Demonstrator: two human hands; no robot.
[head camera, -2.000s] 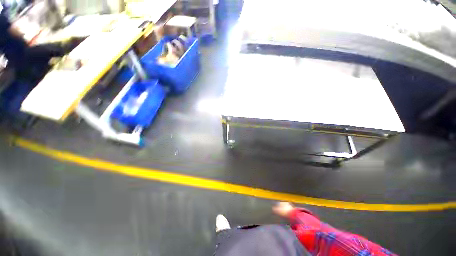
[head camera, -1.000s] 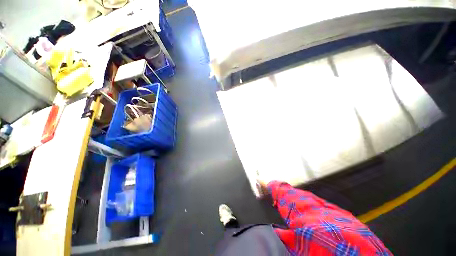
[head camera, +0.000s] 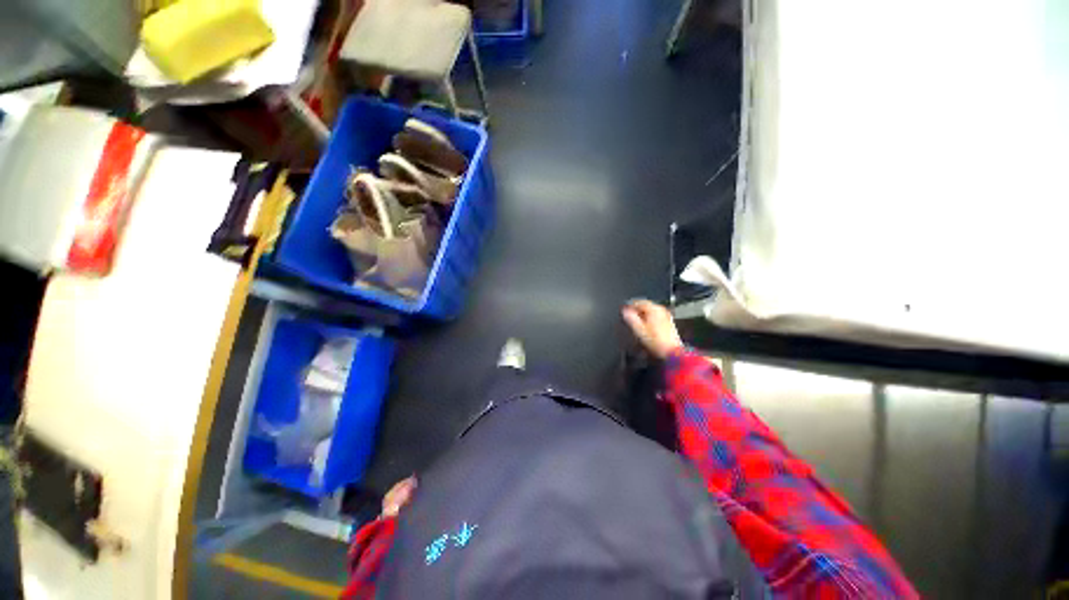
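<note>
My right hand (head camera: 652, 327) is in front of my body at the right, beside the corner of the white-covered table (head camera: 891, 176). Its fingers look curled, and I see nothing held in it. My left hand (head camera: 400, 496) is small and partly hidden low at the left beside my dark apron (head camera: 551, 492); its fingers cannot be made out. In front to the left stands a large blue crate (head camera: 467, 234) with beige-brown bags (head camera: 393, 246) with pale handles inside.
A smaller blue crate (head camera: 373, 410) holds pale pieces. A workbench (head camera: 117, 387) with a yellow edge runs along the left. A stool (head camera: 407, 38) stands behind the large crate. A yellow bundle (head camera: 206, 35) lies at the upper left. A low white-covered surface (head camera: 809, 416) is at the lower right.
I have moved forward between the bench and the tables. The low white surface has shifted to the lower right, and my right hand is off it. My left hand has come into view.
</note>
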